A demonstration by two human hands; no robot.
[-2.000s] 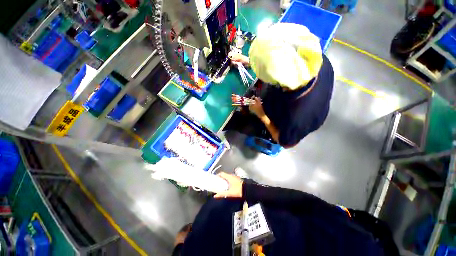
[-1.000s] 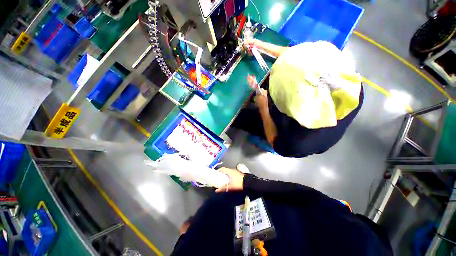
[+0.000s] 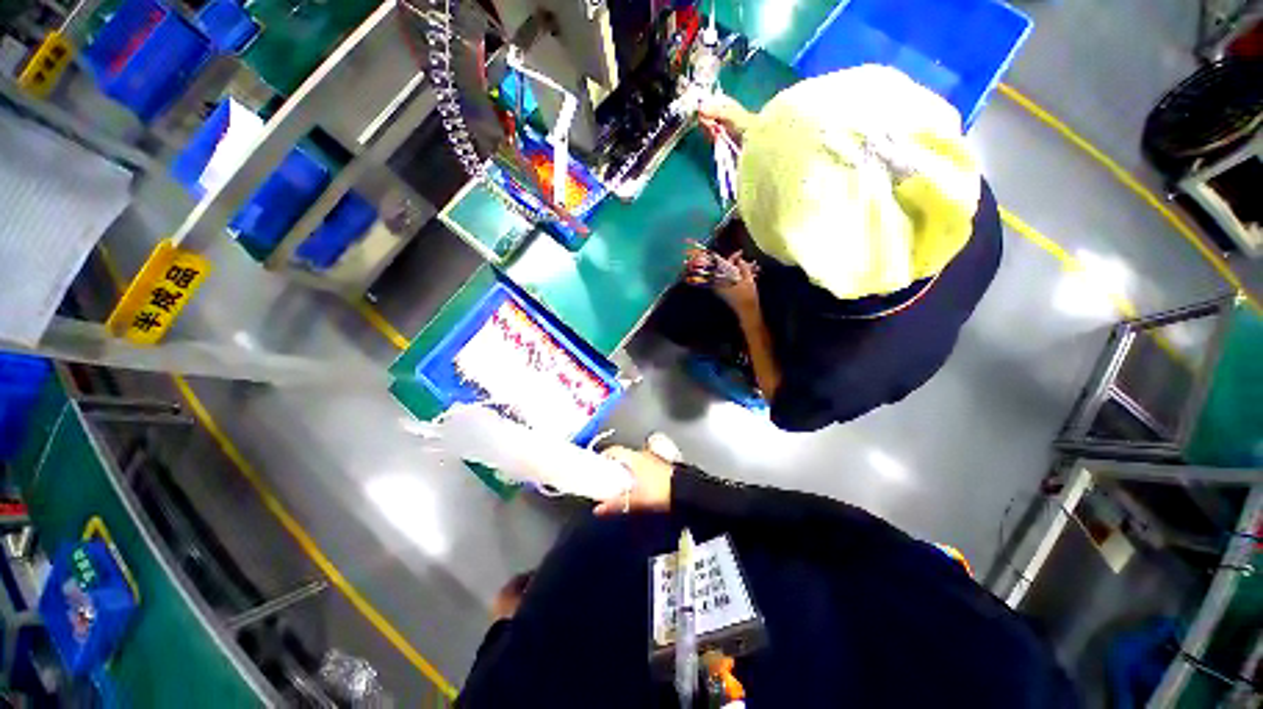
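My right hand is closed around one end of a white wire bundle, just above the wearer's badge. The bundle points left, with loose strands at its far end, and overlaps the near edge of a shallow blue tray in this view. The tray holds rows of thin white leads with red ends and sits on the green bench corner. Whether bundle and tray touch, I cannot tell. My left hand shows only as a small dark patch beside the body; its fingers are not clear.
A seated person in a yellow cap holds thin leads at a bench machine. A small tray of orange-red parts and a deep blue bin are on the bench. A rack with a yellow sign stands left, metal frames right.
The bundle stays in my right hand. The view has shifted closer to the seated person, whose cap moved right, then slightly up and left. That person's lower hand now shows spread leads.
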